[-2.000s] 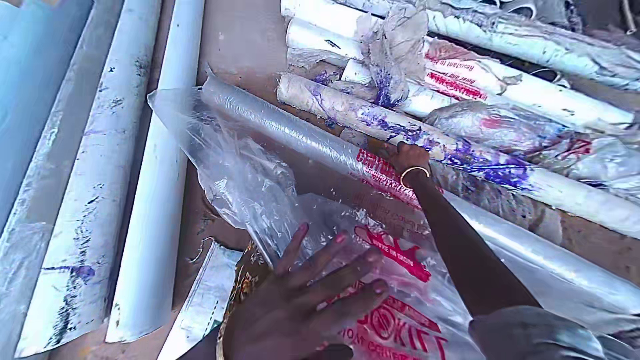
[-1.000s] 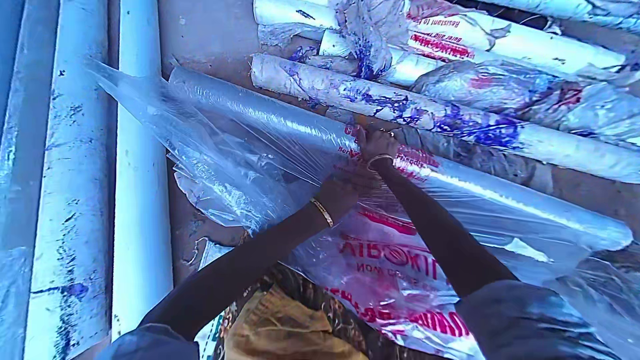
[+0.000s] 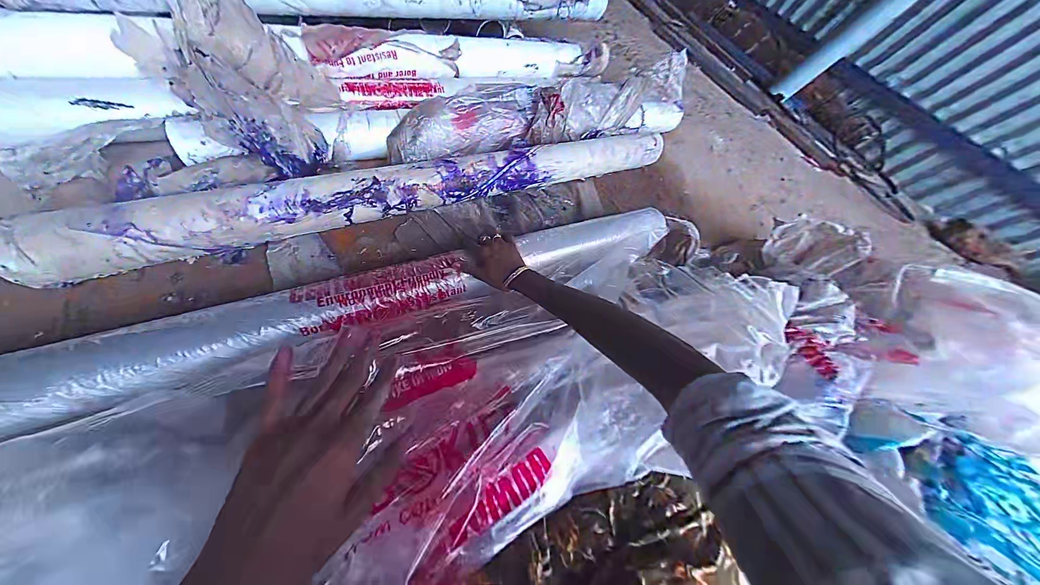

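A long pipe wrapped in clear plastic film lies across the view, red print showing near its middle. My right hand, with a bangle at the wrist, rests on top of this roll, fingers bent over its far side; whether it grips the film is unclear. My left hand, blurred, is spread with its fingers apart over the loose printed plastic sheet on the near side. That sheet runs from the roll toward me. Just beyond lies a white tube with purple stains.
More white wrapped tubes lie at the back, with crumpled plastic on them. Loose plastic film and a blue plastic piece are at the right. A corrugated metal sheet stands at the upper right.
The view has swung to the right. My left hand, beside my right on the roll one second ago, is now apart from it over the loose sheet. My right hand remains at the roll.
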